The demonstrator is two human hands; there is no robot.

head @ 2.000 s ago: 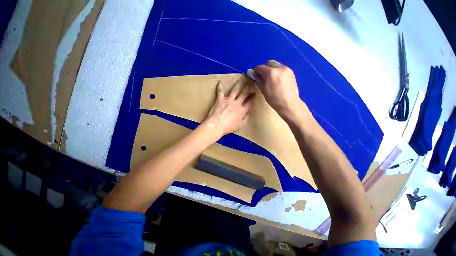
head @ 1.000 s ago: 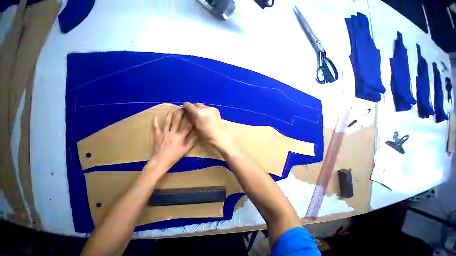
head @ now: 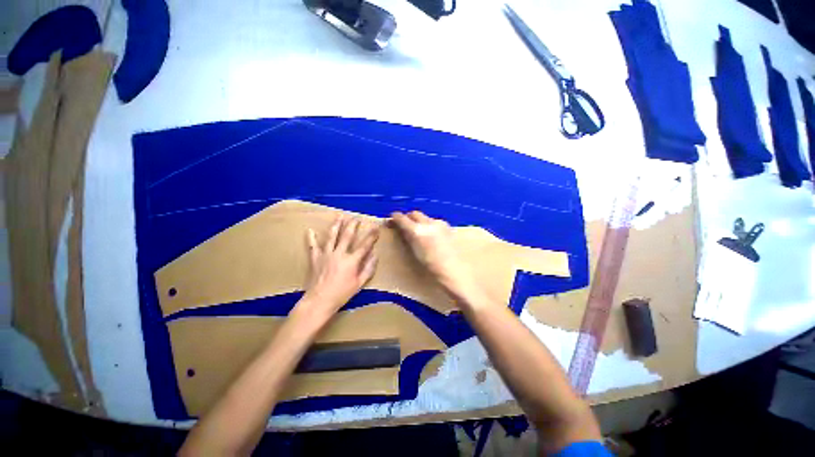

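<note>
The larger tan card template [head: 241,245] lies on the blue cloth [head: 357,152], which bears thin white lines. My left hand [head: 340,268] lies flat on the template with its fingers spread. My right hand [head: 424,241] is at the template's upper edge, fingertips pinched together; the chalk is too small to make out between them. The smaller template [head: 237,344] lies below it on the cloth. A long dark weight [head: 357,355] rests on that template, partly behind my left forearm.
A clear pinkish ruler [head: 604,286] and short dark weight [head: 639,327] lie at right. Shears [head: 558,76], a metal machine [head: 357,20], folded blue pieces [head: 657,85] and clipped paper [head: 726,286] lie beyond. Curved blue pieces [head: 143,45] and brown paper [head: 45,187] are at left.
The view has turned and shifted. My right hand has moved rightward along the template's upper edge. My left hand has moved right on the template and still rests on it.
</note>
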